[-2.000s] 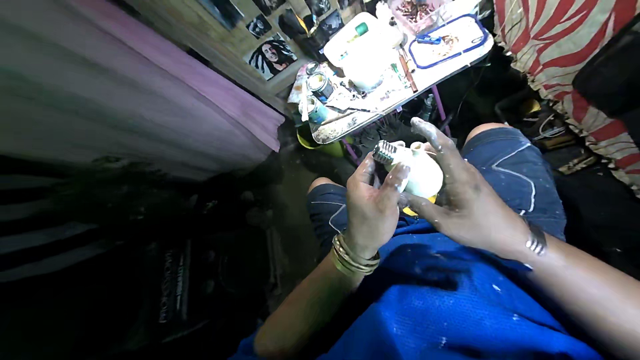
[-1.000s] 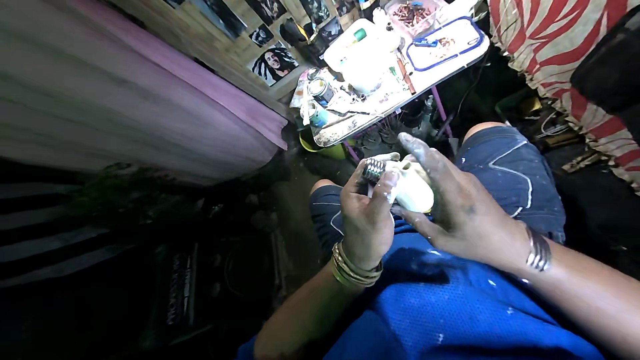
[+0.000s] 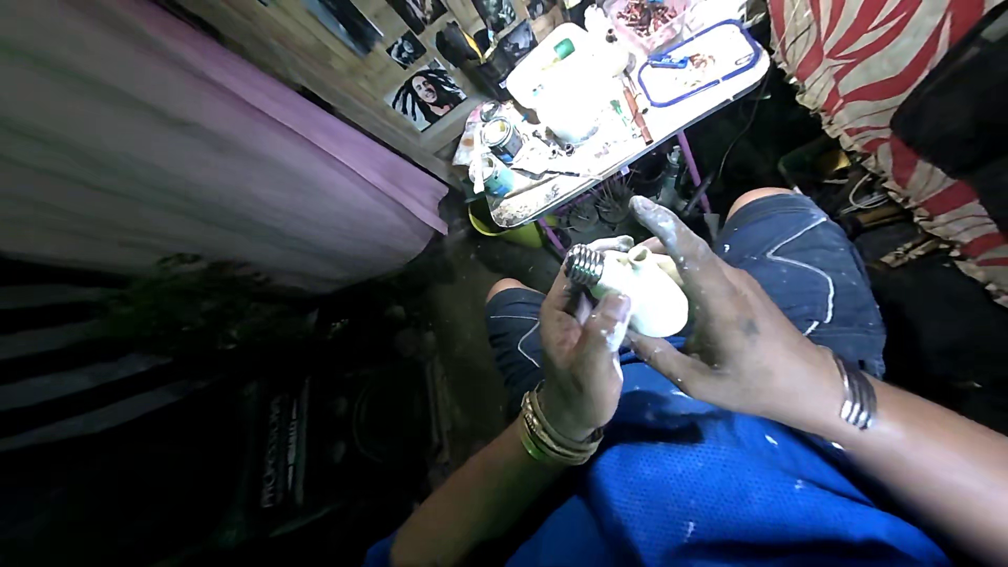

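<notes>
A rounded white piece (image 3: 657,303), like a bulb with a ridged metal screw base (image 3: 584,264), is held over my lap. My left hand (image 3: 587,339) grips it near the metal end, its thumb whitened with paste or paint. My right hand (image 3: 720,323) is spread along the far right side of the piece, thumb and fingers apart; whether its hidden fingers touch it I cannot tell. A small round opening or lump shows on the upper side of the white piece. Metal bracelets circle both wrists.
Ahead stands a small table (image 3: 524,206) with a paint tin (image 3: 502,138), a jar (image 3: 494,175), a white container (image 3: 551,59) and a blue-rimmed lid (image 3: 736,83). A yellow-green basin (image 3: 524,234) sits beneath. A pale curtain (image 3: 236,150) hangs left, and red-and-white patterned cloth (image 3: 874,71) right.
The piece has turned in my hands, its metal base now tilted differently. My right hand has opened away from it somewhat since the earliest frame.
</notes>
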